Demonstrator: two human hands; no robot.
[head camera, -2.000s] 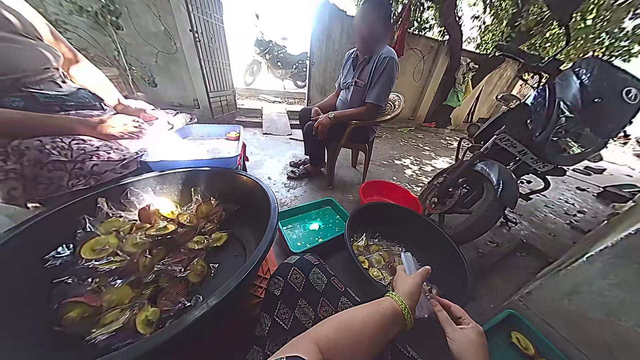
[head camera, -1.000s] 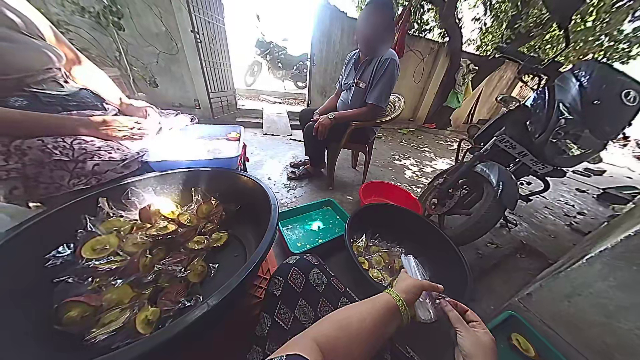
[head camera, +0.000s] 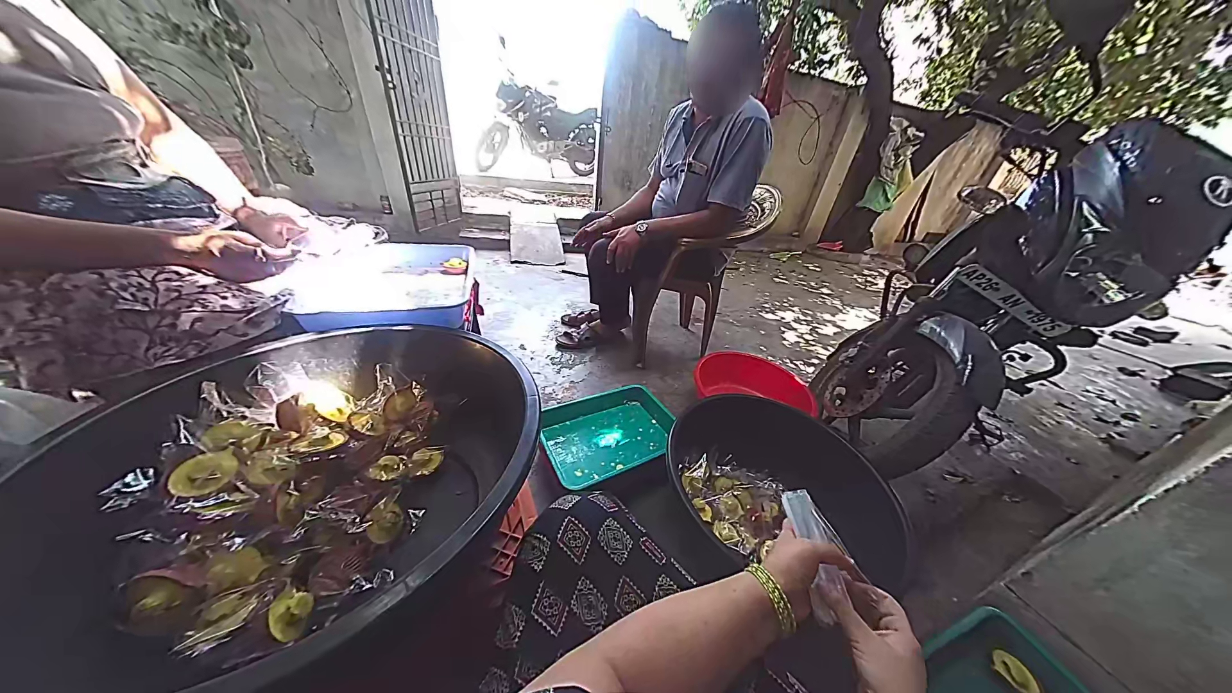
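Observation:
My left hand (head camera: 804, 563), with yellow-green bangles at the wrist, grips a bundle of clear plastic bags (head camera: 813, 525) over the near right edge of a black basin (head camera: 900, 539). My right hand (head camera: 871, 630) is at the lower end of the bundle, its thumb and fingers closed on the plastic. Inside that basin lie several yellow-green pieces in clear wrap (head camera: 731, 505). A larger black basin (head camera: 515, 404) at the left holds many similar wrapped pieces (head camera: 202, 474), some with reddish-brown parts. At the bottom right, one yellow-green piece (head camera: 1015, 671) lies in a green tray (head camera: 1044, 640).
Another green tray (head camera: 659, 414) and a red basin (head camera: 756, 373) stand beyond the basins. At the left a co-worker's hands (head camera: 241, 252) handle plastic beside a blue-white tray (head camera: 385, 313). A person (head camera: 717, 164) sits on a chair (head camera: 756, 226). A motorcycle (head camera: 962, 337) is parked at the right.
The clear bundle between my hands has shifted and tilts differently from two seconds ago. My hands remain near the smaller basin's right side. The co-worker's hands have moved a little.

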